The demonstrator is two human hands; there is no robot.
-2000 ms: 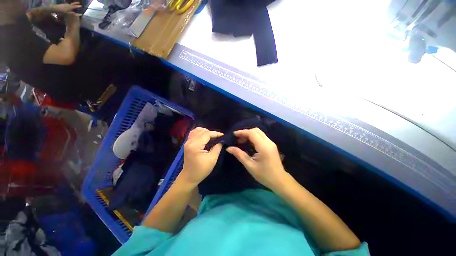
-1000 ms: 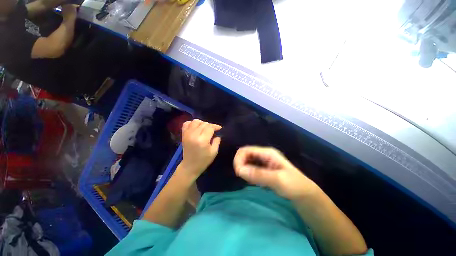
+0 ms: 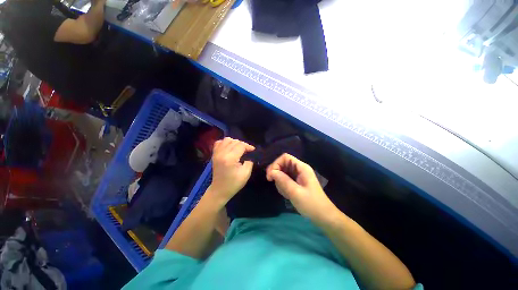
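Note:
Dark navy cloth (image 3: 278, 148) lies in the shade over my lap, below the table's front edge; its outline is hard to make out. My left hand (image 3: 232, 169) pinches the cloth between thumb and fingers at its left part. My right hand (image 3: 295, 180) is just right of it, with curled fingers and the thumb close to the fingertips; whether it holds a bit of the cloth or a thread cannot be told.
A blue slotted basket (image 3: 106, 180) with navy, white and red cloth stands at my left. The white table (image 3: 352, 62) has a printed ruler, cut navy pieces (image 3: 314, 45) and a brown board (image 3: 196, 28). The machine's grey-white part (image 3: 493, 39) is upper right. A person's arm (image 3: 82, 29) is upper left.
My right hand met my left at the cloth, moved away right and down, then came back up a little, close to the left. My left hand has stayed near its place.

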